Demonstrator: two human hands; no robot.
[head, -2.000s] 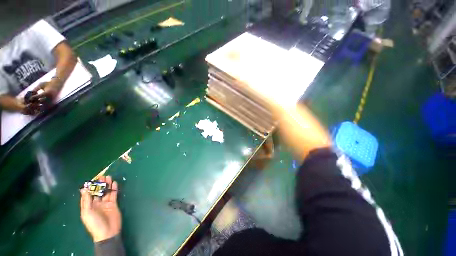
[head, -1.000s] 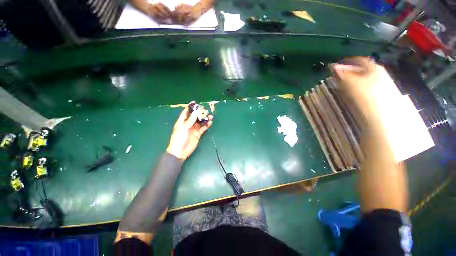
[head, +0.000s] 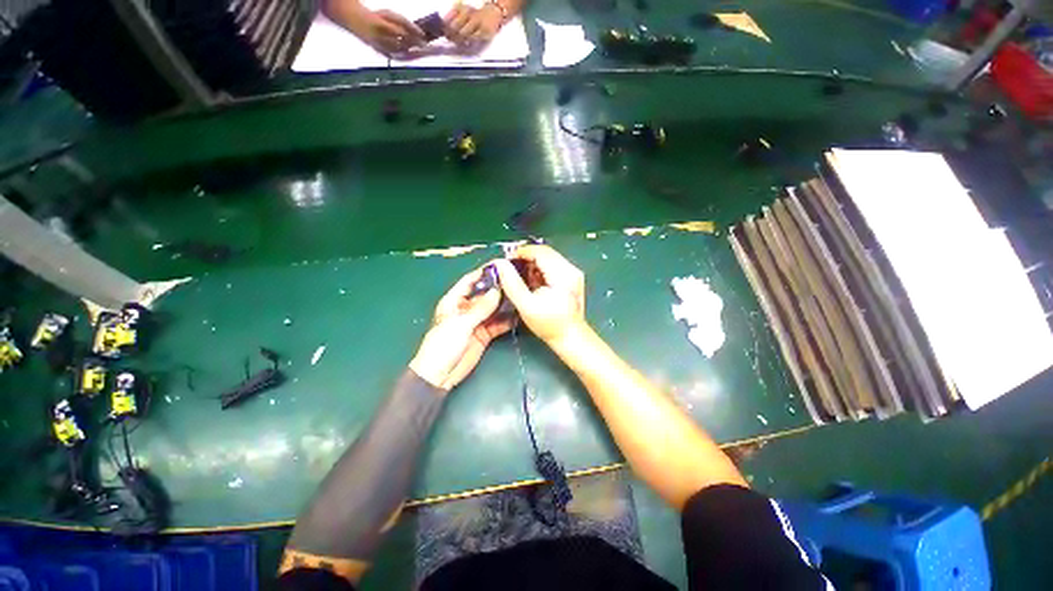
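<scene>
My left hand [head: 460, 329] and my right hand [head: 545, 294] meet above the middle of the green bench. Between their fingers is a small dark unit [head: 486, 279], mostly hidden; a grey-purple face of it shows by my left thumb. A dark reddish part shows beside my right fingers. A thin black cord [head: 527, 404] hangs from the hands to a bundled coil [head: 552, 476] at the bench's front edge. Which hand bears the unit's weight is unclear.
Leaning stacked boards with a white top [head: 924, 266] stand at right, near a white tissue [head: 697, 314]. Yellow-black corded units [head: 116, 335] lie at left, with a loose cord bundle [head: 251, 387]. A blue stool [head: 901, 537] is lower right. A person's hands [head: 462, 23] are opposite.
My right hand has come from the stacked boards at right to meet my left hand at the unit. The view has shifted slightly, and the hanging cord remains below the hands.
</scene>
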